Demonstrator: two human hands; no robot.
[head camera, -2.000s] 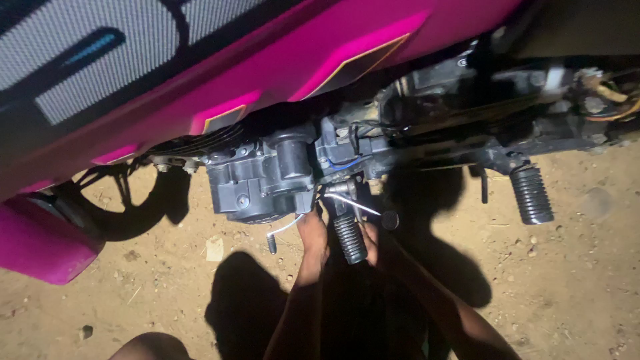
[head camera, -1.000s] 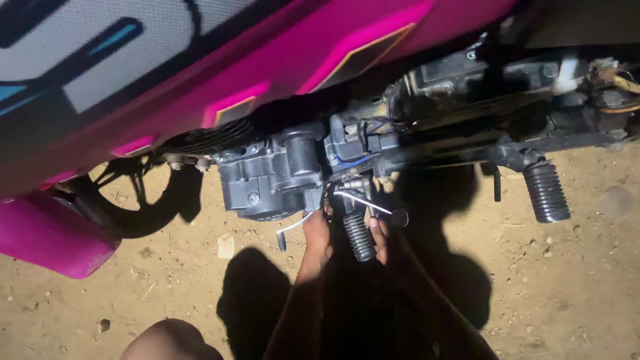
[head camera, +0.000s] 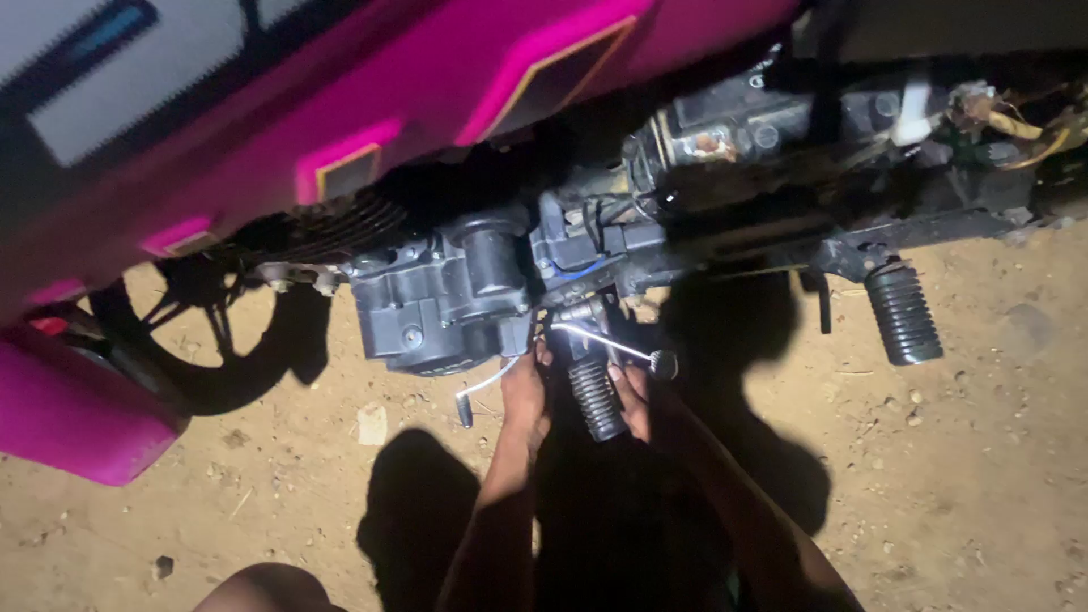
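Beneath a motorcycle's black engine cover, my left hand reaches up beside the inner end of the shift lever; its fingertips are partly hidden. My right hand is on the other side of the ribbed rubber footpeg, its fingers near a metal bracket and below the bright lever that ends in a round black pad. Whether either hand grips a part cannot be made out. A blue wire runs above the hands.
Magenta bodywork overhangs the engine. A wheel and a magenta fender are at the left. A second ribbed footpeg juts down at the right. Sandy ground with small stones lies below, and my knee shows at the bottom.
The view has shifted slightly. Both hands stay around the footpeg, with no plain change in what they touch.
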